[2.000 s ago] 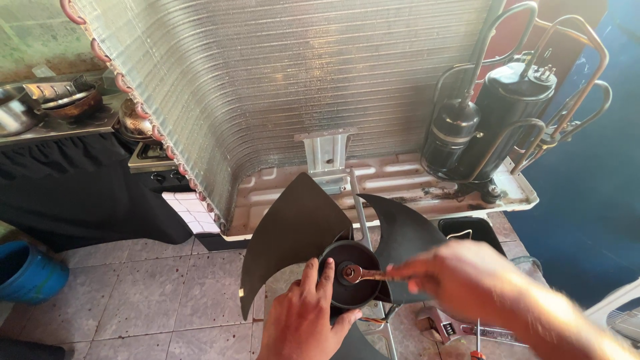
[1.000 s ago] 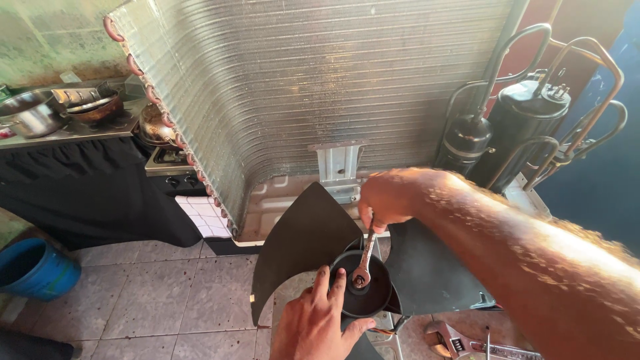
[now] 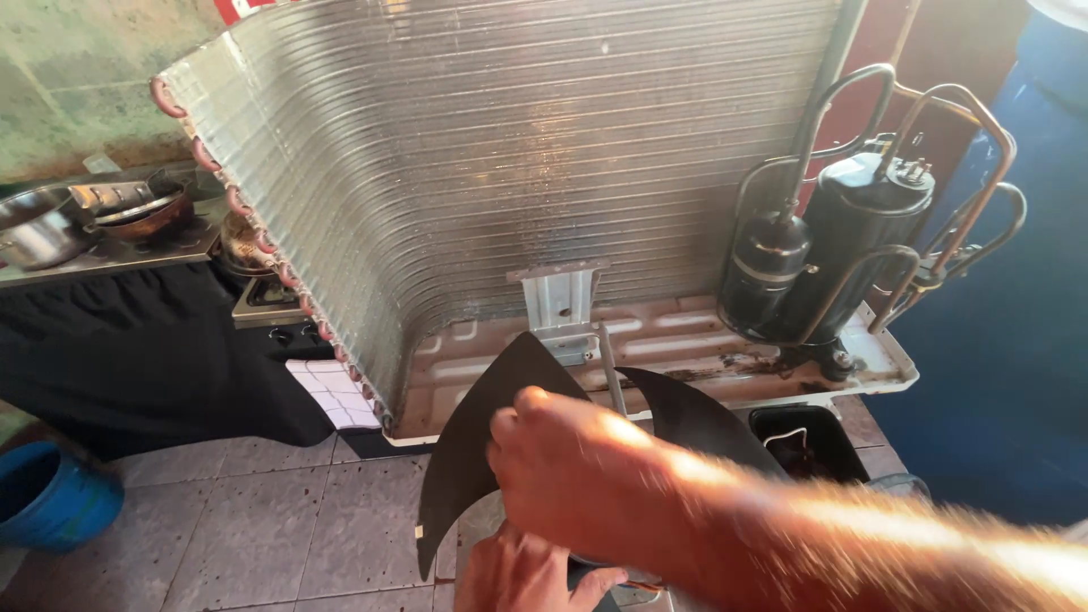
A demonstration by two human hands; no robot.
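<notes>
A black plastic fan (image 3: 501, 408) lies in front of the metal base pan, with its blades spread out. My left hand (image 3: 518, 574) grips the fan's hub at the bottom of the view, thumb to the right. Over the hub, my right hand (image 3: 561, 467) is closed in a fist, its forearm reaching in from the lower right. The wrench it held in the earlier frames is hidden behind the fist, as is most of the hub.
A finned condenser coil (image 3: 544, 170) stands on the base pan (image 3: 697, 374), with a motor bracket (image 3: 561, 297) and a black compressor (image 3: 875, 221). A black container (image 3: 807, 442) sits at the right. At the left are a blue bucket (image 3: 64, 501), a stove (image 3: 280, 310) and pans (image 3: 42, 229).
My right hand has swung from the right side of the hub, past its far side, to the left, above my left hand. My left hand stays at the hub.
</notes>
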